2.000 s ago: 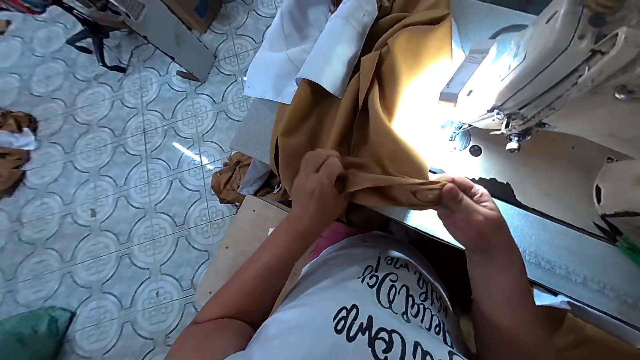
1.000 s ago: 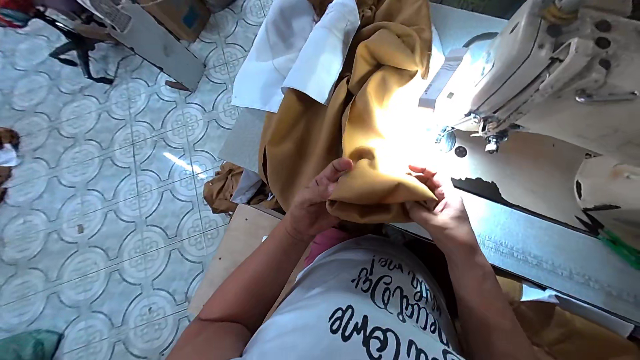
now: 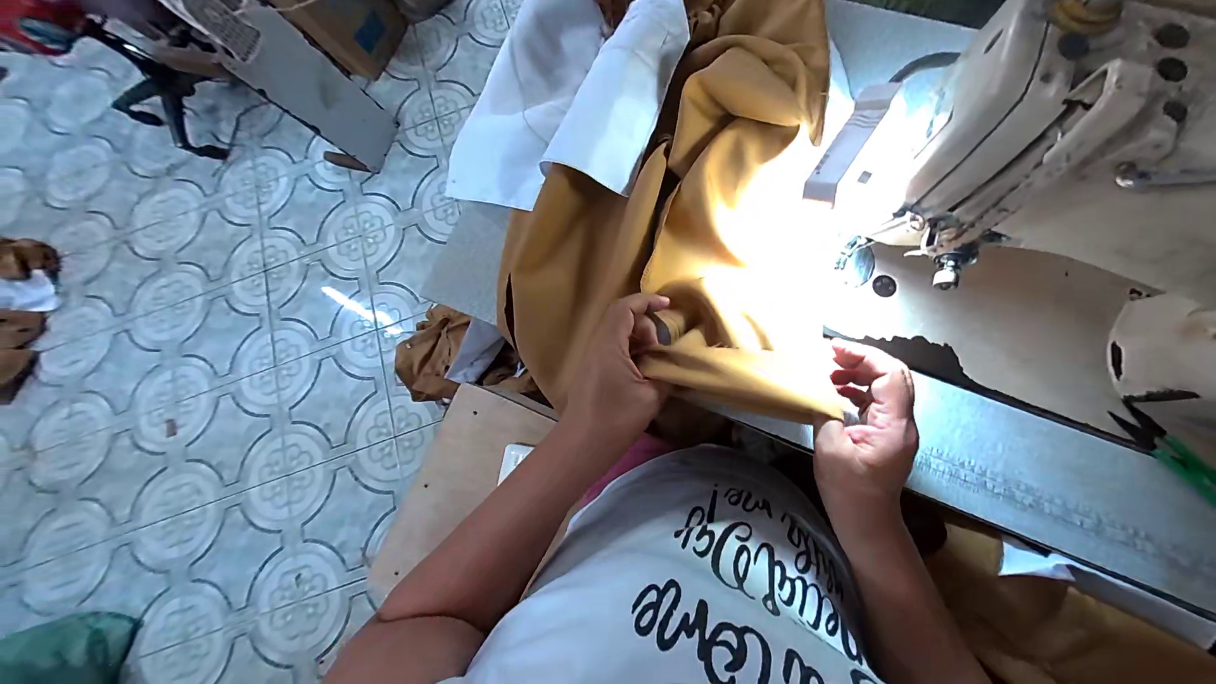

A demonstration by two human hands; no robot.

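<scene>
Mustard-brown fabric (image 3: 589,247) lies over the sewing table's left end and hangs at its front edge. My left hand (image 3: 622,366) grips a fold of it, fingers curled at the cloth's edge. Farther right, my right hand (image 3: 869,418) pinches the other end of the same fold, so the strip between them is drawn fairly straight. White fabric pieces (image 3: 617,95) rest on the brown cloth farther back. The sewing machine (image 3: 1007,123) stands right of the fabric, its needle area near the bright lamp glare, which washes out part of the cloth.
Green-handled snips (image 3: 1178,461) lie at the table's right. A wooden board (image 3: 456,475) is beside my left forearm. Brown cloth bundles (image 3: 432,356) sit below the table's left edge and on the tiled floor. More brown cloth (image 3: 1064,598) is at lower right. A cardboard box (image 3: 347,33) stands at upper left.
The fabric between my hands was a broad folded panel one second ago; now it is a narrower, stretched strip. My hands have moved somewhat farther apart.
</scene>
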